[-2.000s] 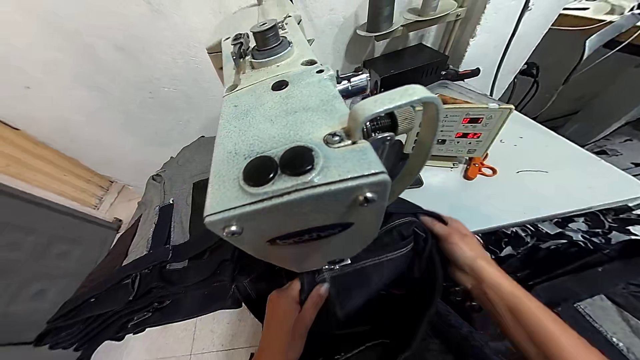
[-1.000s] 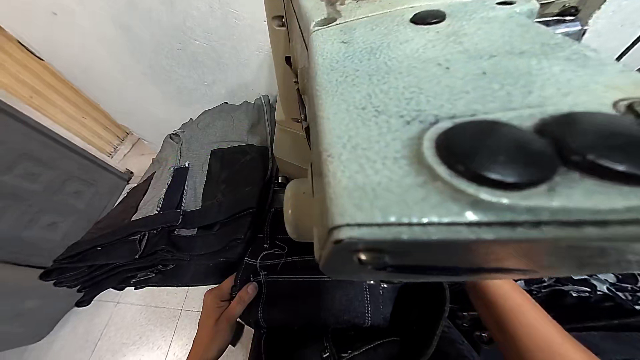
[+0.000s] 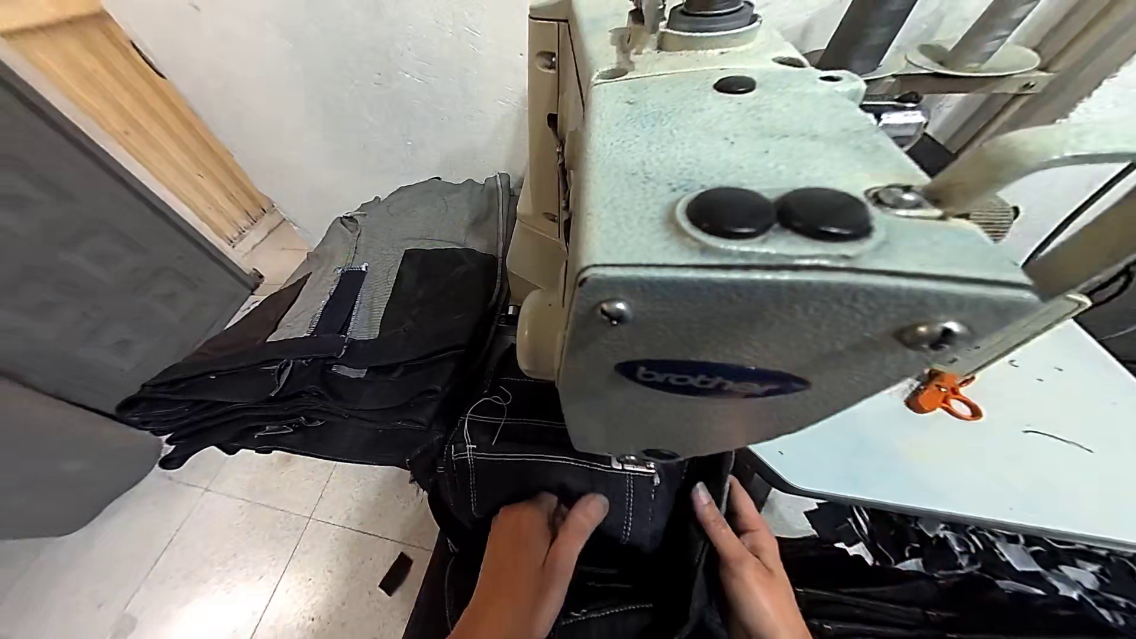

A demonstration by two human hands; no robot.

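A Brother industrial sewing machine (image 3: 763, 355) fills the upper middle, its head over a dark denim garment (image 3: 568, 484) with white topstitching. The presser foot (image 3: 633, 462) rests at or just above the corner of a stitched pocket. My left hand (image 3: 537, 550) grips the denim below the pocket, thumb and fingers pinching a fold. My right hand (image 3: 745, 550) lies along the garment's right side, thumb and fingers around its edge. The needle is hidden behind the machine head. A loose white thread (image 3: 486, 417) curls on the cloth to the left.
A pile of dark and grey garments (image 3: 426, 355) lies left of the machine. Orange thread snips (image 3: 945, 395) sit on the white table (image 3: 976, 453) at right. More dark fabric (image 3: 958, 568) lies below the table edge. A dark scrap (image 3: 396, 573) is on the tiled floor.
My left hand has moved from the garment's left edge to below the pocket. My right hand, mostly hidden behind the machine a second ago, shows again. The view has shifted strongly.
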